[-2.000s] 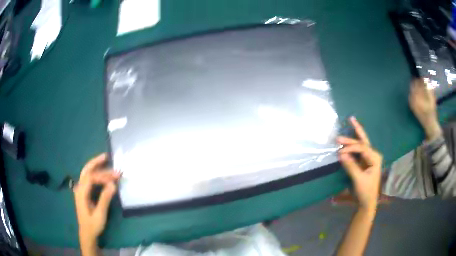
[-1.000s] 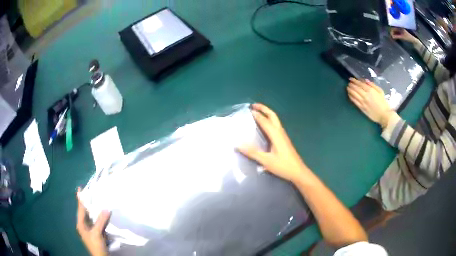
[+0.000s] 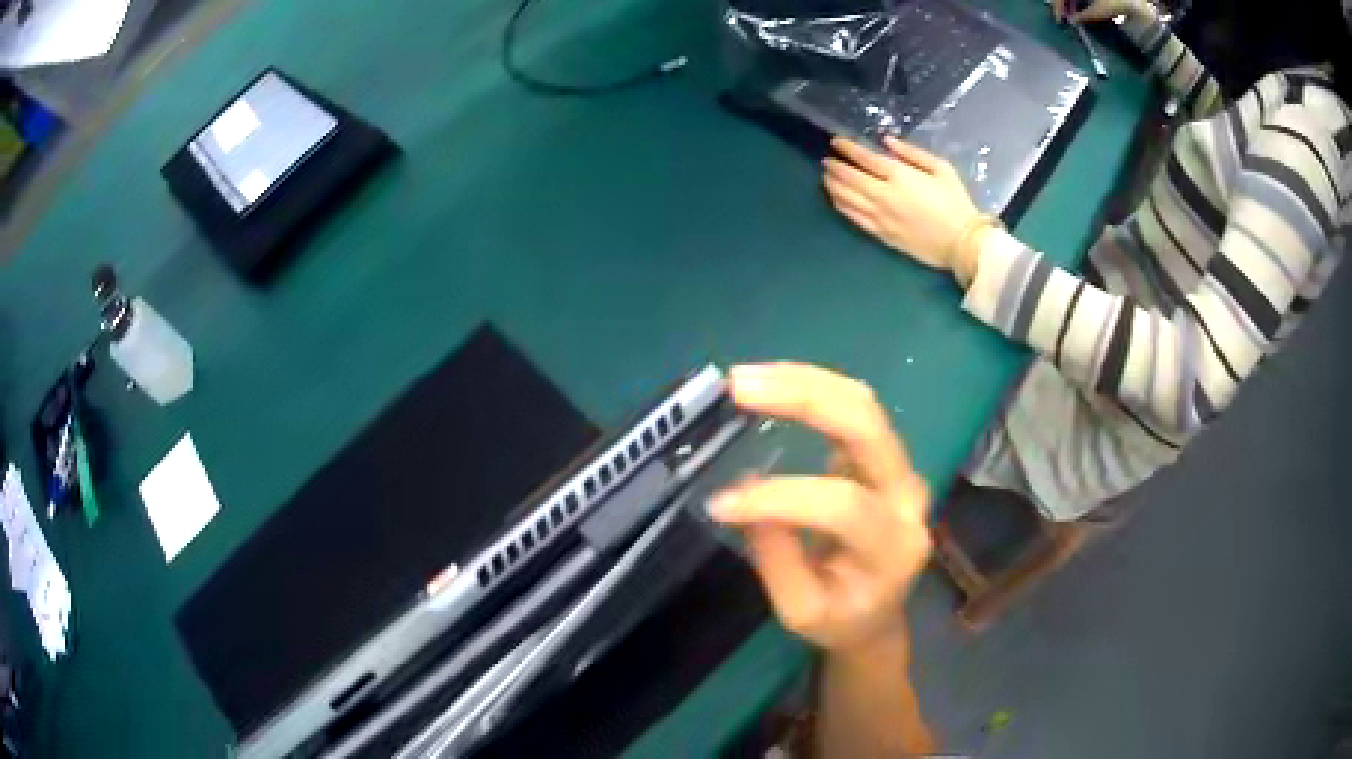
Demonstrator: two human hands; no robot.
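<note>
The closed triple-screen laptop point(image 3: 519, 541) is tipped up on its edge over the black work mat point(image 3: 386, 489). Its long side with a row of vent slots, a small orange mark and a dark port faces up. Clear film shows along its lower layers. My right hand point(image 3: 838, 512) holds the laptop's far right corner, index finger on the top edge and the other fingers bent at the side. My left hand is not in view; the laptop's near left end is cut off by the picture's bottom edge.
Another person's hand point(image 3: 905, 200) rests on a film-covered laptop point(image 3: 979, 104) at upper right. A black pad with a pale top point(image 3: 274, 156), a white bottle point(image 3: 153, 353), a pen tray point(image 3: 63, 423), a white paper point(image 3: 181, 497) and a cable point(image 3: 571, 86) lie around.
The laptop has gone from lying film-covered, lid up, to tipped on edge, uncovering the black mat. My left hand has left the picture. The view has shifted to the right.
</note>
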